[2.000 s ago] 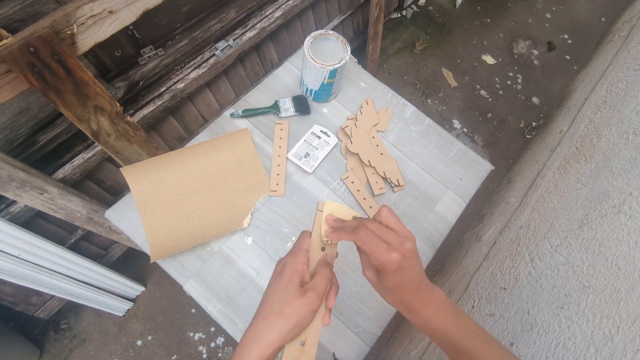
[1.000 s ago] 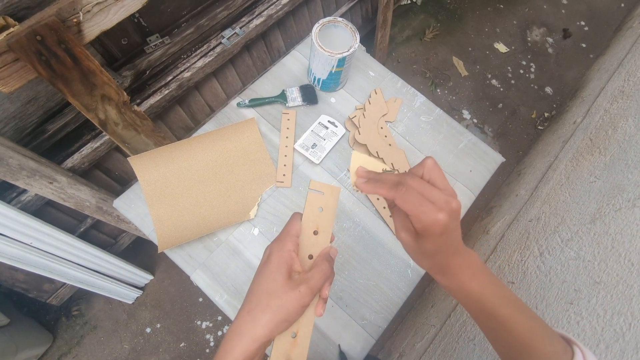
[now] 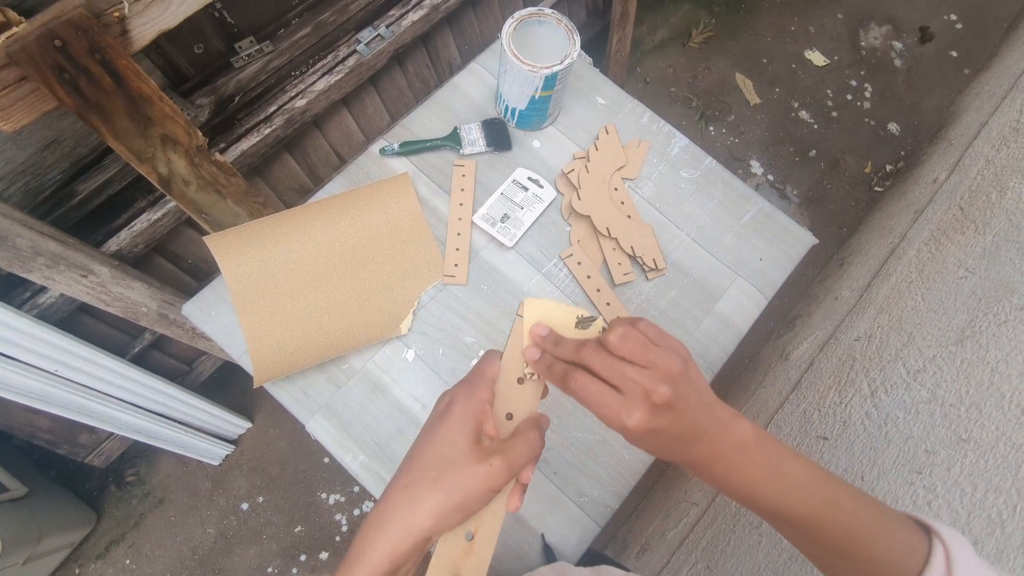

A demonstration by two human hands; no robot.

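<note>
My left hand (image 3: 472, 448) grips a long, thin wooden strip (image 3: 472, 540) with a row of holes, tilted up from the bottom of the view. Between the fingers of my right hand (image 3: 632, 384) is a torn piece of sandpaper (image 3: 560, 318), its pale printed back up, lying against the strip's far end. A large sandpaper sheet (image 3: 328, 272) with a torn corner rests on the table at left. Beyond my hands lie a short holed strip (image 3: 459, 224), a blister pack (image 3: 514, 206) and a pile of scalloped and straight wooden pieces (image 3: 612, 196).
A paintbrush with a green handle (image 3: 424, 145) and an open, paint-streaked can (image 3: 538, 72) stand or lie at the table's far side. The grey table (image 3: 720, 232) sits between a wooden structure (image 3: 320, 88) at left and a rough concrete ledge (image 3: 896, 336) at right. White metal profiles (image 3: 112, 392) lean at far left.
My right hand has come back left with the sandpaper piece, from above the table beside the strip onto the strip's end. My left hand still holds the strip.
</note>
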